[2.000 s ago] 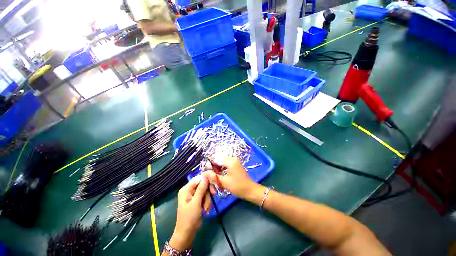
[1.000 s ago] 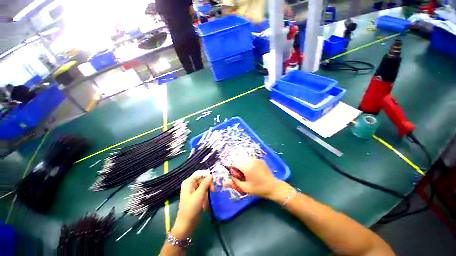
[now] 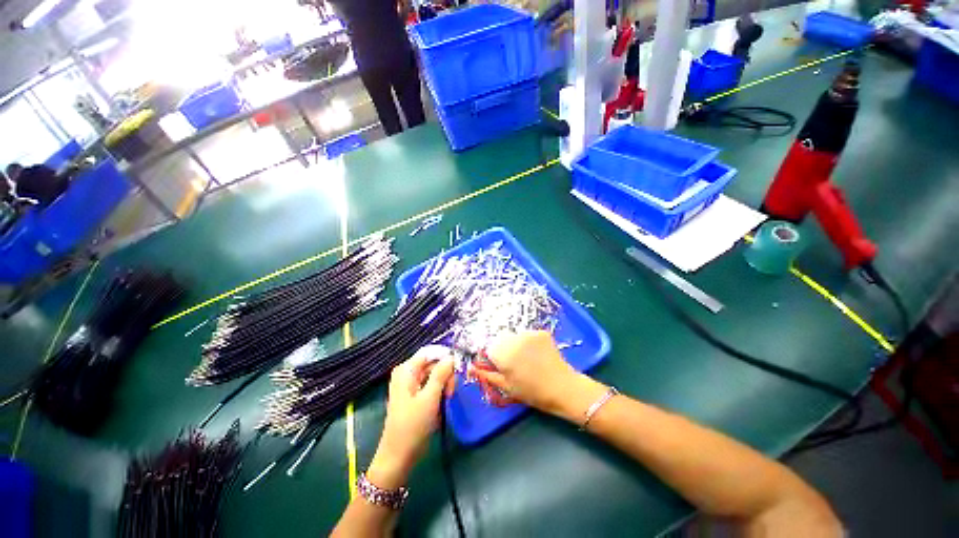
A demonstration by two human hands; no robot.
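Note:
My left hand [image 3: 419, 391] is closed on the end of a black cable [image 3: 450, 473], which hangs down towards me. My right hand [image 3: 523, 370] is beside it, fingers curled round a small tool; a bit of red shows at the fingers, the blades cannot be made out. Both hands are over the shallow blue tray [image 3: 589, 352]. A loose pile of white and silvery bits [image 3: 505, 292] lies in the tray. A fanned cable bundle with pale ends [image 3: 368, 363] rests on the tray's left rim.
A second pale-ended bundle [image 3: 294, 305] lies left, with dark-ended cables [image 3: 179, 483] nearer me. Nested blue bins [image 3: 650, 181] stand on white paper [image 3: 684, 240]. A steel ruler [image 3: 675, 280], green tape roll [image 3: 773, 248], red heat gun [image 3: 815, 173] and black cord [image 3: 736, 359] are right. A person [image 3: 384, 63] stands behind.
The view has shifted. The right hand's tool, whose red handles showed clearly one second ago, is now mostly hidden by the fingers. The left hand keeps its hold on the cable.

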